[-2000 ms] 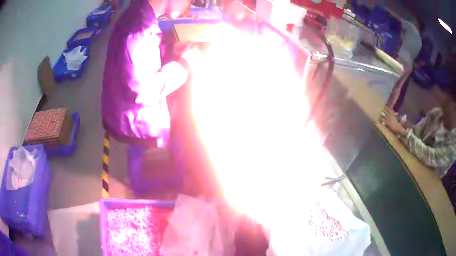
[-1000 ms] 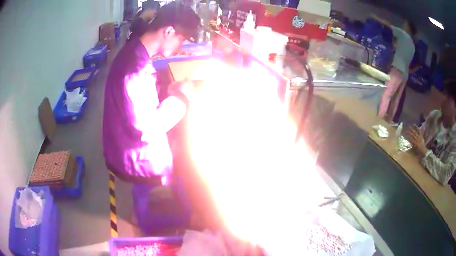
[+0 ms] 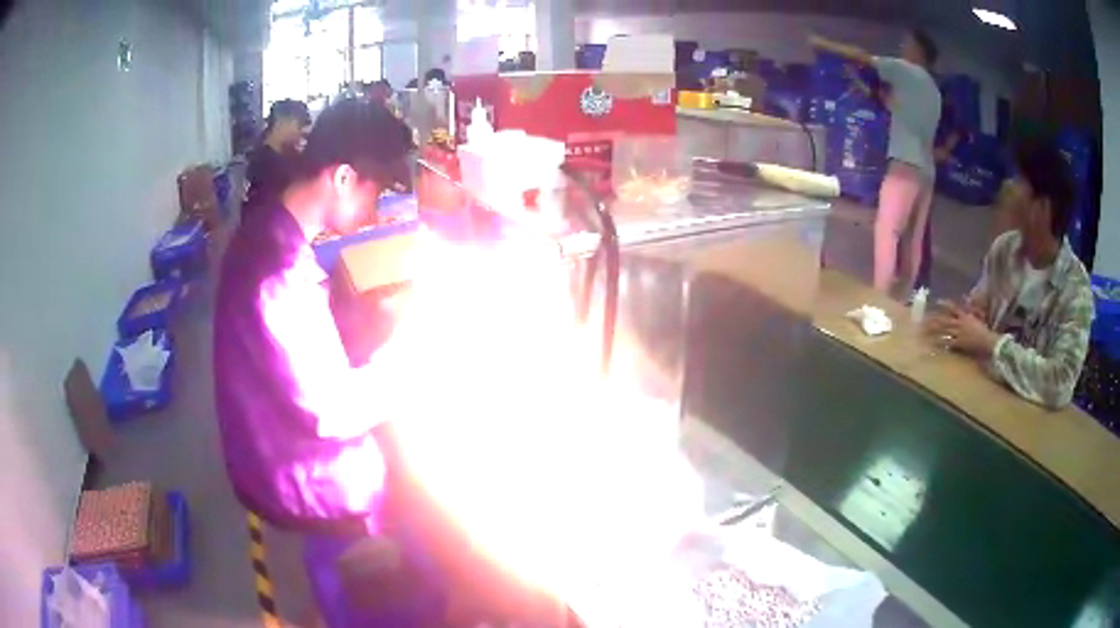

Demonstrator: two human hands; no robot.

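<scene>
Neither of my hands is in the picture. Nearest in front of me, a wide patch of small pink-white speckled pieces [image 3: 749, 601] lies on a crumpled white plastic sheet [image 3: 847, 591] at the bottom right of centre. The patch is cut off by the lower edge. A thin dark tool-like item [image 3: 752, 505] lies just beyond the sheet. A very bright glare covers the bench left of the sheet and hides what lies there.
A person in dark clothes [image 3: 289, 368] sits at left, beyond the glare. A green conveyor belt [image 3: 786, 417] curves along the right, with another seated person [image 3: 1044, 288] beyond it. A standing person [image 3: 909, 160] is farther back. Blue crates [image 3: 138, 371] line the left wall.
The view has tilted up and turned right. The parts crate at the bottom left has left the picture, and more of the room and the people at right shows.
</scene>
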